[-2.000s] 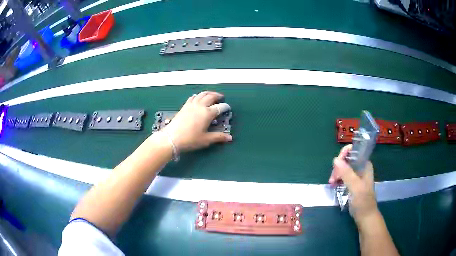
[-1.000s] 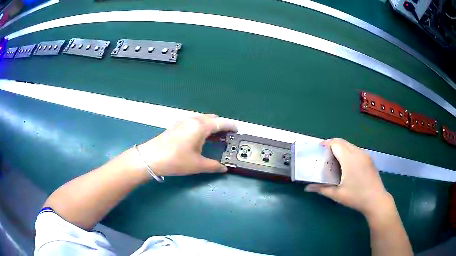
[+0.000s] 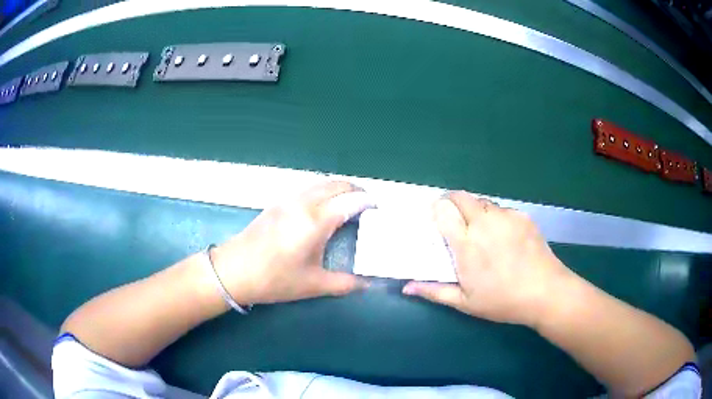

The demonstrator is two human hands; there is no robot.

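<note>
A silver-white plate [image 3: 406,243] lies flat and bright between my hands, over the front ledge beside the pale metal strip. My right hand [image 3: 496,257] grips its right end, with fingers at the far edge and thumb at the near edge. My left hand [image 3: 300,241] is curved around the left end, fingertips at the far corner and thumb near the front corner. A small gap shows between the left palm and the plate. What lies under the plate is hidden; no grey or red carrier shows there.
Several grey carriers [image 3: 220,62] lie in a row on the green belt at the upper left. Several red carriers [image 3: 627,146] lie in a row at the right. A pale metal strip [image 3: 140,170] separates the belt from the ledge [image 3: 328,343].
My right hand and the plate have moved left, up to my left hand. The plate now hides the place where the grey carrier showed. The view has shifted slightly.
</note>
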